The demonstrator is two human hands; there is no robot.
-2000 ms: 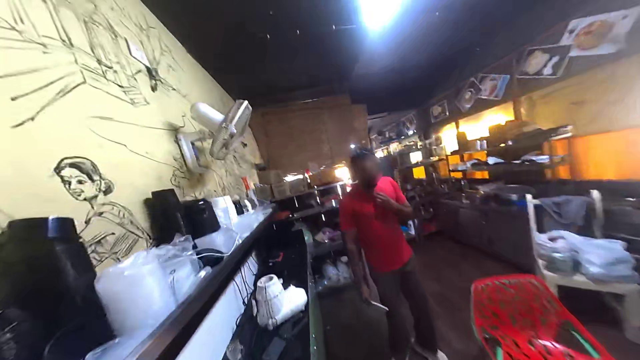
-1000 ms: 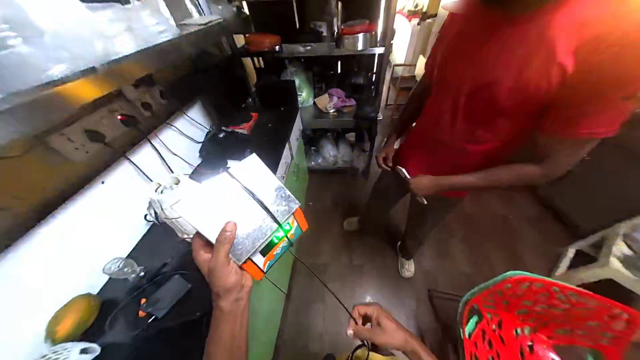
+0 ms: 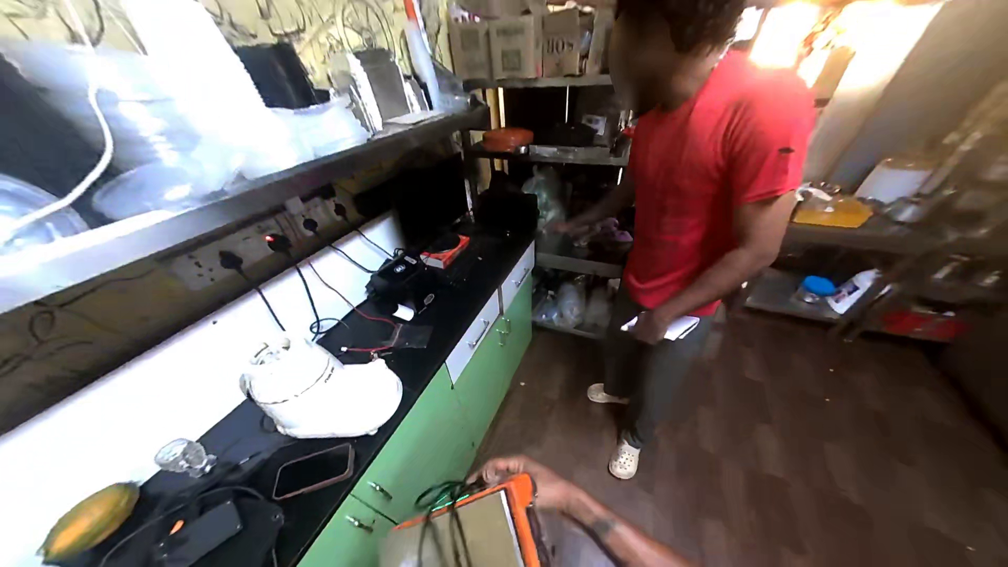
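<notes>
My right hand (image 3: 524, 476) reaches in from the lower right, its fingers at the far corner of an orange-edged flat box (image 3: 472, 524) with a pale grey face. A dark cable (image 3: 449, 504) lies looped over the box near these fingers; the box's near part is cut off by the bottom edge. My left hand is out of view. Left of the box, on the black countertop, are a smartphone (image 3: 313, 472), a white rounded appliance (image 3: 323, 390), a black adapter-like device (image 3: 201, 531), a glass stopper-like object (image 3: 185, 457) and a green-orange fruit (image 3: 90, 521).
A person in a red shirt (image 3: 693, 181) stands beyond the counter, holding a white flat item (image 3: 677, 327). Sockets with plugs (image 3: 276, 242) line the wall under a shelf (image 3: 236, 193) of plastic containers. Farther along the counter sits a black machine (image 3: 402, 276). Metal shelving (image 3: 551, 153) stands behind.
My left hand, under the orange-edged box one second ago, is out of view. My right hand has come to the box's corner. The person in red now extends one hand toward the shelving.
</notes>
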